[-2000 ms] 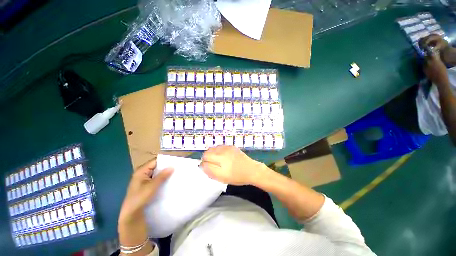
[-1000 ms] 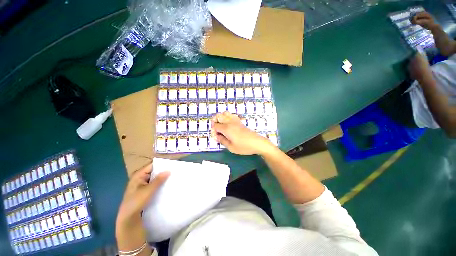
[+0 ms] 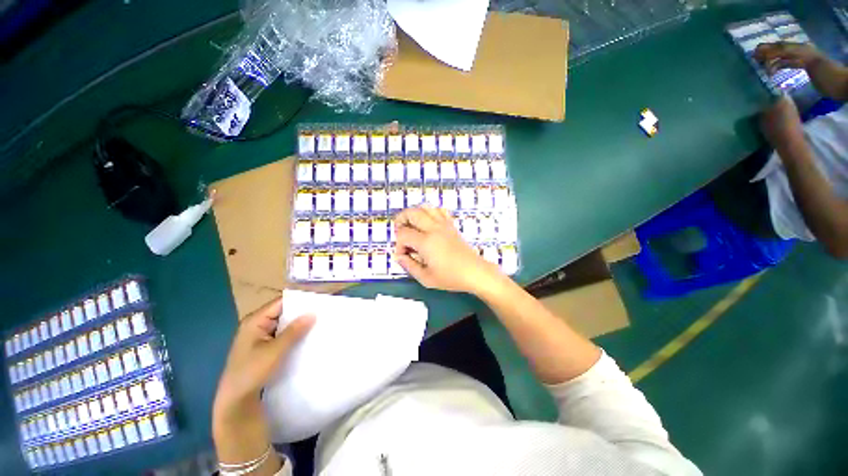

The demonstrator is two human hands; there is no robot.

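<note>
My left hand (image 3: 253, 364) holds a floppy white sheet (image 3: 339, 358) by its upper left edge, thumb on top, below the central tray. My right hand (image 3: 435, 249) is over the lower middle of the clear central tray (image 3: 406, 126), fingertips bent down onto the small white cells (image 3: 340, 200) with amber strips, in five rows. Whether a small piece is between my right fingertips cannot be told. The right hand hides some cells in the lower rows.
Another filled tray (image 3: 88, 376) lies at left. A white bottle (image 3: 177, 229), black device (image 3: 133, 178) and crumpled clear plastic (image 3: 325, 46) lie behind. Cardboard (image 3: 483, 70) is at the rear, a loose cell piece (image 3: 648, 121) at right. Another person's hands (image 3: 786, 74) work far right.
My right hand has moved from the white sheet's upper right edge up onto the central tray, and shifted slightly down there since one second ago. My left hand still holds the sheet.
</note>
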